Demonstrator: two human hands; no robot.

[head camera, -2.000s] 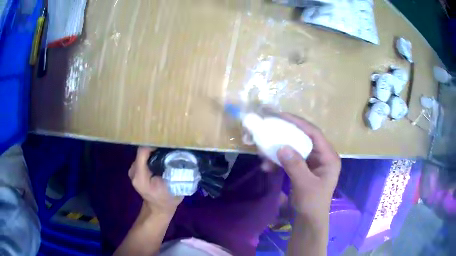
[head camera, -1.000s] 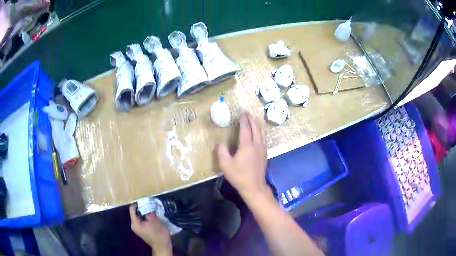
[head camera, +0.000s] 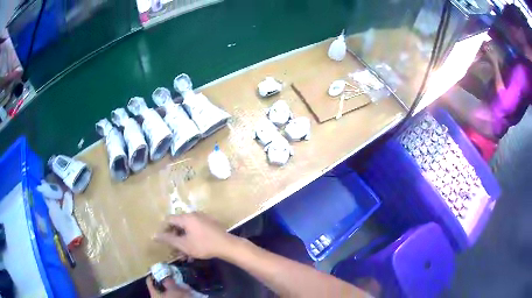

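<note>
My left hand [head camera: 166,286] is low in view, partly cut off by the bottom edge, closed on a white-grey figurine body [head camera: 161,270] with a black coat part beside it at the bench's front edge. My right hand [head camera: 189,236] is above the bench's front part, just above the left hand, fingers bent and blurred; I cannot tell if it holds anything. The white glue bottle [head camera: 219,163] with a blue tip stands upright on the bench. Several figurine bodies [head camera: 149,129] lie in a row behind it, and one more body [head camera: 72,173] lies apart at left.
Rounded white parts [head camera: 279,149] cluster right of the bottle. A brown board [head camera: 326,110] with sticks and a second white bottle [head camera: 337,48] are at the far right. A blue tray [head camera: 44,244], a glove [head camera: 64,218], and a yellow tool [head camera: 60,247] are at left. Crates and a purple stool [head camera: 423,265] are below; a person [head camera: 513,93] is at right.
The glue bottle, held in my right hand two seconds ago, stands on the bench. My right hand has moved left, away from it and towards my left hand. The view has shifted rightwards.
</note>
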